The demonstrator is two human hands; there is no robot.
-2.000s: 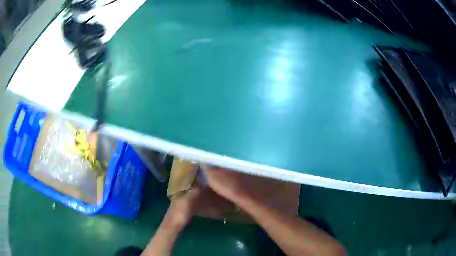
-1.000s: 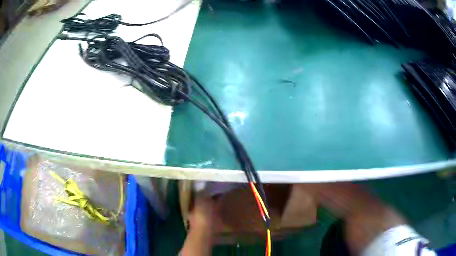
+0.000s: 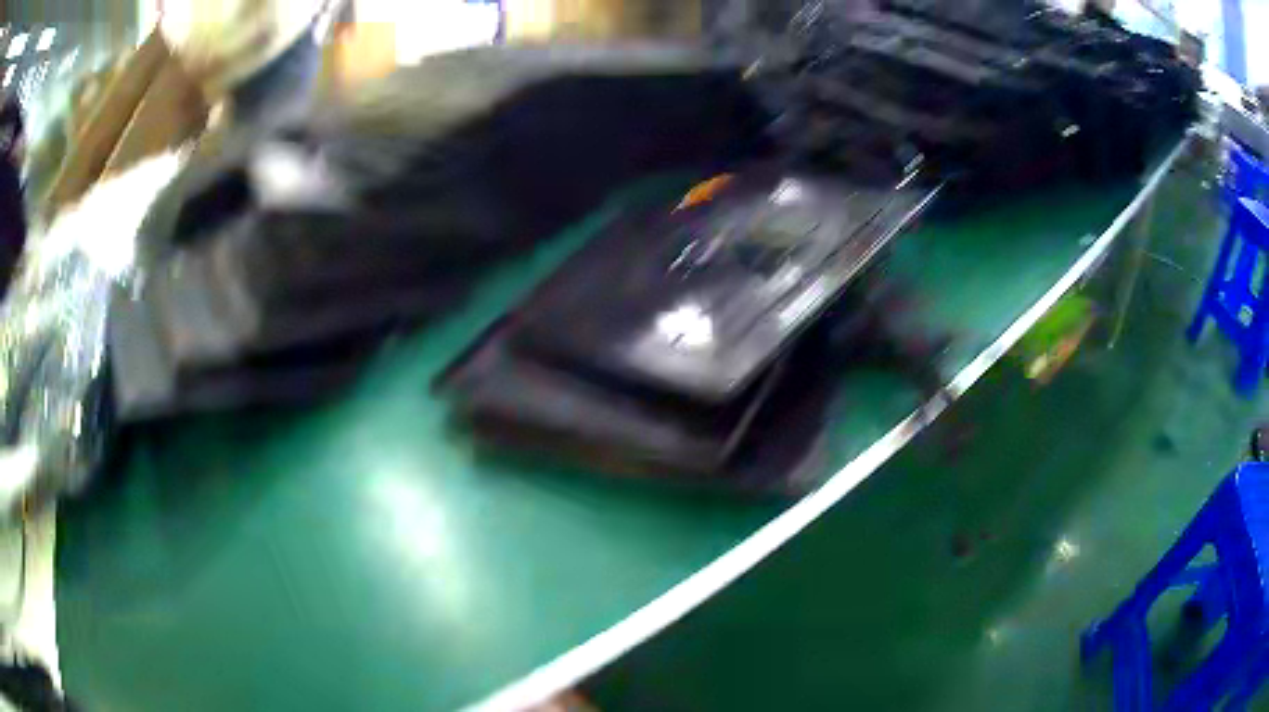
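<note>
A stack of black panels [image 3: 626,334] lies on the green bench mat [image 3: 320,556], blurred by motion. The top panel is glossy, with a bright reflection and a small orange spot near its far side. The panels below stick out unevenly beneath it. Dark cable-like shapes hang at the stack's right side near the pale bench edge [image 3: 752,545]. A small skin-coloured patch shows at the bottom edge of the picture, too cut off to tell which hand or arm it is. Neither hand can be made out.
More black panels [image 3: 960,98] stand in rows at the far end. A large dark blurred pile [image 3: 320,264] lies at the left. Blue stools [image 3: 1208,584] stand on the green floor at the right. A brown cardboard piece [image 3: 118,118] shows at the far left.
The view has swung right along the bench. The white sheet, cable bundle, blue crate, carton and both arms have left the picture, apart from a skin-coloured patch at the bottom edge.
</note>
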